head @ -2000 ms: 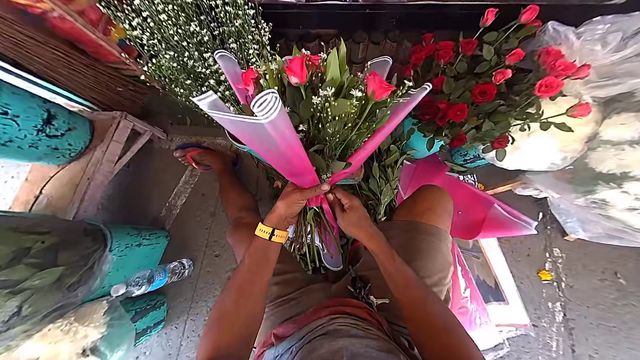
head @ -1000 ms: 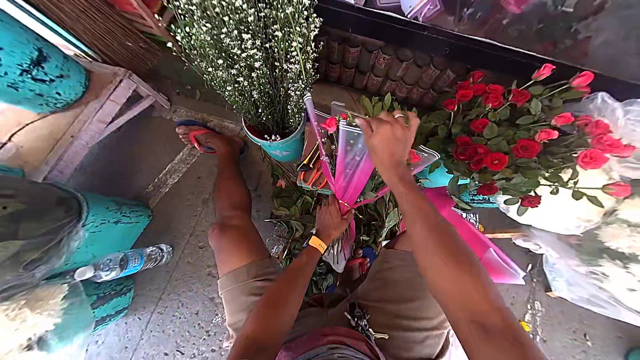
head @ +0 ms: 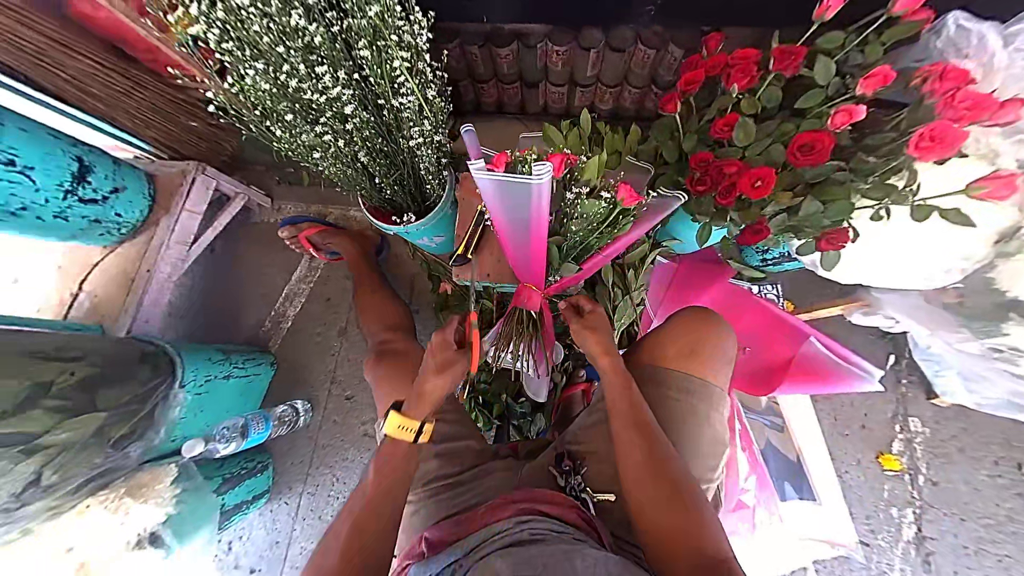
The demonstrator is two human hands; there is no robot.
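Note:
Between my knees stands a bouquet of roses and small white flowers in pink-and-white wrapping point(head: 516, 216), with a tie around its narrow part and cut stems point(head: 518, 336) showing below. My left hand point(head: 442, 356), with a yellow wristband, holds orange-handled scissors point(head: 474, 340), blades pointing up, just left of the stems. My right hand point(head: 590, 326) pinches at the right side of the tie; what lies between its fingertips is too small to tell. A box cutter point(head: 469, 238) lies on a small brown surface point(head: 490, 252) behind the scissors.
A teal bucket point(head: 428, 228) of white flowers stands at the back left, red roses point(head: 810, 150) at the back right. Pink wrapping sheets point(head: 720, 320) lie by my right knee. A water bottle point(head: 254, 430) rests near teal buckets at left. Cut leaves point(head: 512, 408) lie below the bouquet.
My left hand has left the bouquet's tied part and now holds the orange-handled scissors. My right hand has come down from the top of the wrapping to the tie.

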